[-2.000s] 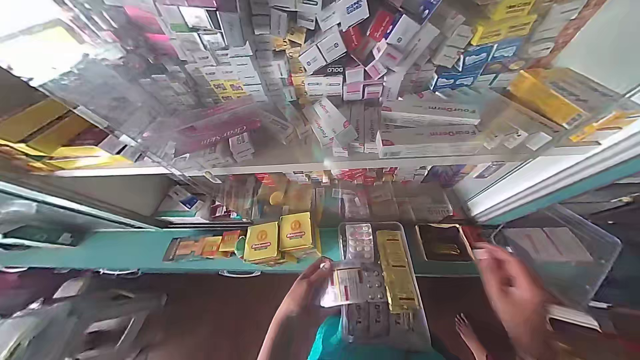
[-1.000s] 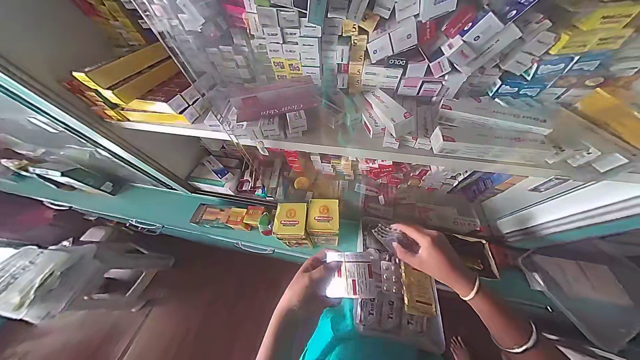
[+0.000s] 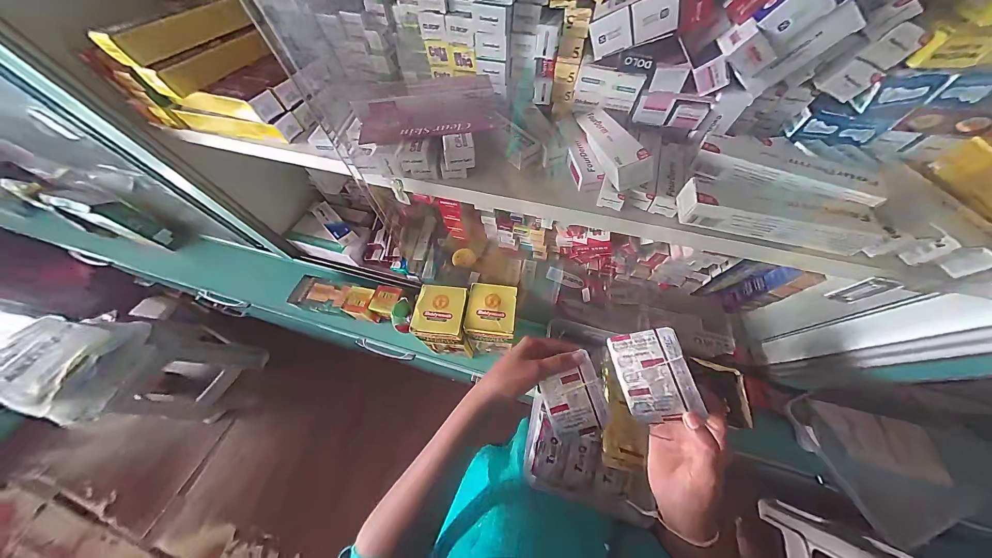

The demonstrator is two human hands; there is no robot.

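My left hand [image 3: 531, 366] holds a silver blister strip [image 3: 573, 395] with red and white print by its upper left corner. In my right hand [image 3: 686, 461] is a similar blister strip [image 3: 655, 375], gripped at its lower edge and tilted. Both strips are above a clear plastic tray [image 3: 542, 474] on my lap, which holds several more blister packs [image 3: 570, 453]. A gold strip [image 3: 622, 426] in the tray shows between the two held strips, partly covered by them.
Two yellow boxes [image 3: 491, 310] stand on the teal ledge [image 3: 310, 310] beside small orange boxes [image 3: 360, 301]. Shelves of medicine cartons [image 3: 612, 147] rise in front, behind clear plastic. An open dark box [image 3: 725, 391] lies at right, near a translucent bin [image 3: 876, 457]. A stool [image 3: 194, 380] stands at left.
My right hand was off to the right, then over the tray; now it holds up a blister strip beside my left hand's. The left hand has kept a strip throughout. The view has turned.
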